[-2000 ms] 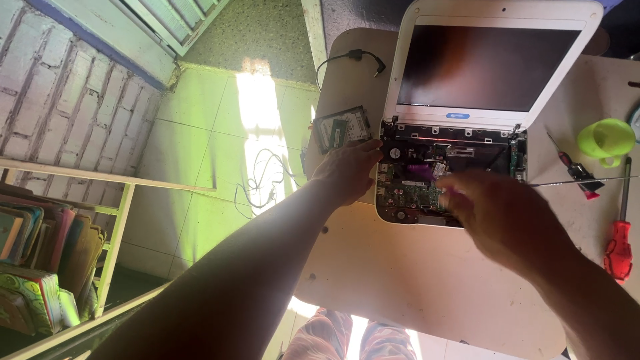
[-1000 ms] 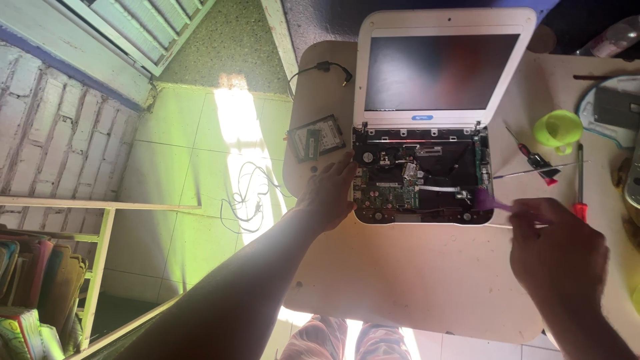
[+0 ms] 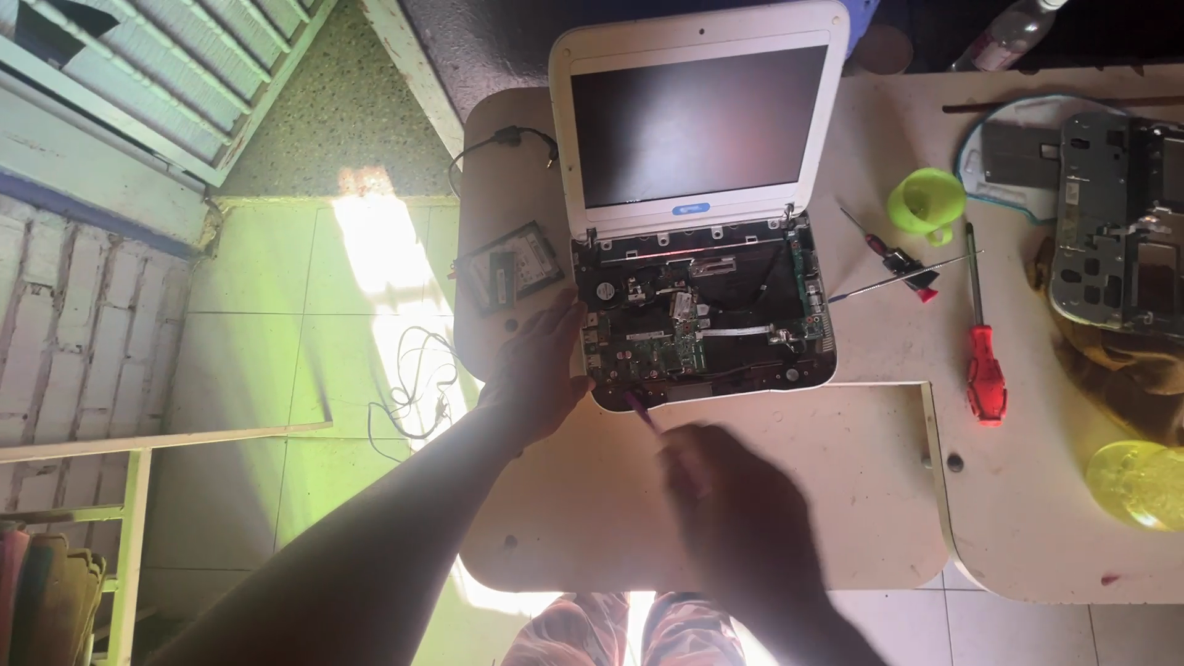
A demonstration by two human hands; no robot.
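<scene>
A small white laptop stands with its lid raised and its base uncovered, so the green circuit board shows. My left hand rests at the base's left edge, its fingers along the side, apparently steadying it. My right hand, blurred, grips a purple-handled brush, whose far end reaches the front left corner of the base. The bristles are hard to make out against the dark casing. A hard drive with a memory module on it lies left of the laptop.
A red-handled screwdriver, a green cup and smaller tools lie to the right. Beyond them are a grey laptop chassis part and a yellow container. A cable plug lies at the back left of the table.
My right hand has moved with the purple brush from the base's right side to its front left corner. My left hand has stayed at the left edge.
</scene>
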